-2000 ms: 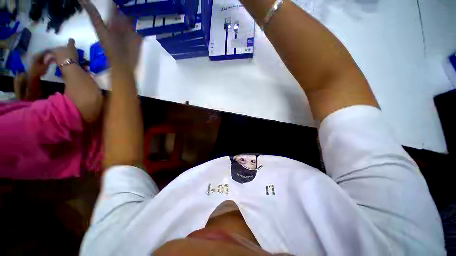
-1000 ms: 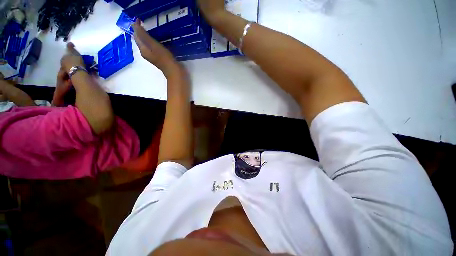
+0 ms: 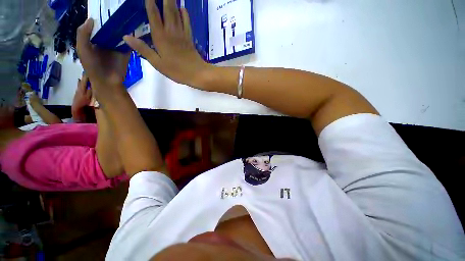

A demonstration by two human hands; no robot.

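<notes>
Blue-sided retail cartons (image 3: 118, 21) are between my two hands at the top left, cut off by the frame's edge. My left hand (image 3: 102, 58) is around their left end, fingers partly hidden by the cartons. My right hand (image 3: 173, 51) lies against their near right side with the fingers spread. Another carton (image 3: 230, 28), with a white front picturing two cable plugs, lies face up just right of my right hand.
The white table (image 3: 326, 41) runs across the top. A person in pink (image 3: 61, 155) sits at the left, with blue pieces (image 3: 133, 69) beside my left wrist. Black cables (image 3: 69, 25) and small blue packs (image 3: 36, 74) lie farther left. A red stool (image 3: 191, 150) stands below.
My left hand has moved up and left and now holds the left end of the cartons. My right hand has moved left and down from the top edge onto their side. The cartons between my hands have shifted left.
</notes>
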